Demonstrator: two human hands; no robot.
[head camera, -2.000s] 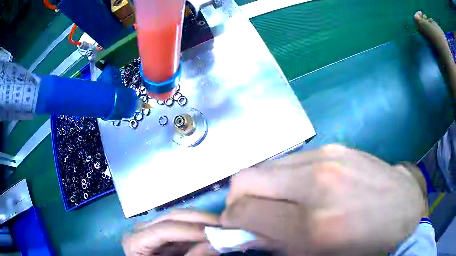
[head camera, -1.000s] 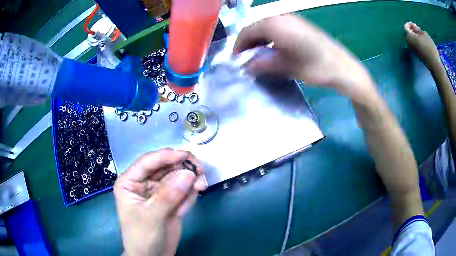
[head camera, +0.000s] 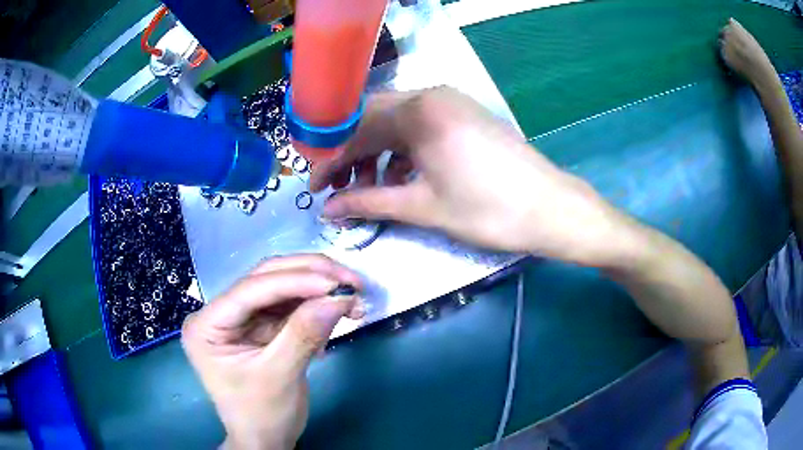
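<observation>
My left hand (head camera: 264, 338) pinches a small dark ring (head camera: 342, 290) between thumb and fingertips over the front edge of the silvery plate (head camera: 233, 242). My right hand (head camera: 467, 176) reaches in from the right, its thumb and fingertips at the spindle (head camera: 357, 234). The fingers hide the spindle's centre, and I cannot tell if they hold a ring. The red-filled syringe (head camera: 330, 79) points down just behind my right fingers. The blue syringe (head camera: 172, 149) lies nearly level from the left. Several loose rings (head camera: 247, 204) lie on the plate near its tip.
A blue tray (head camera: 107, 299) heaped with dark rings stands left of the plate. Knobs (head camera: 430, 312) line the plate's front edge. A grey cable (head camera: 512, 360) runs down the green bench. Another person's arm (head camera: 757, 75) is at the far right. Orange tubing (head camera: 151, 39) is at the upper left.
My right hand has moved from the back of the plate forward and left to the spindle. My left hand still holds the ring and has shifted slightly.
</observation>
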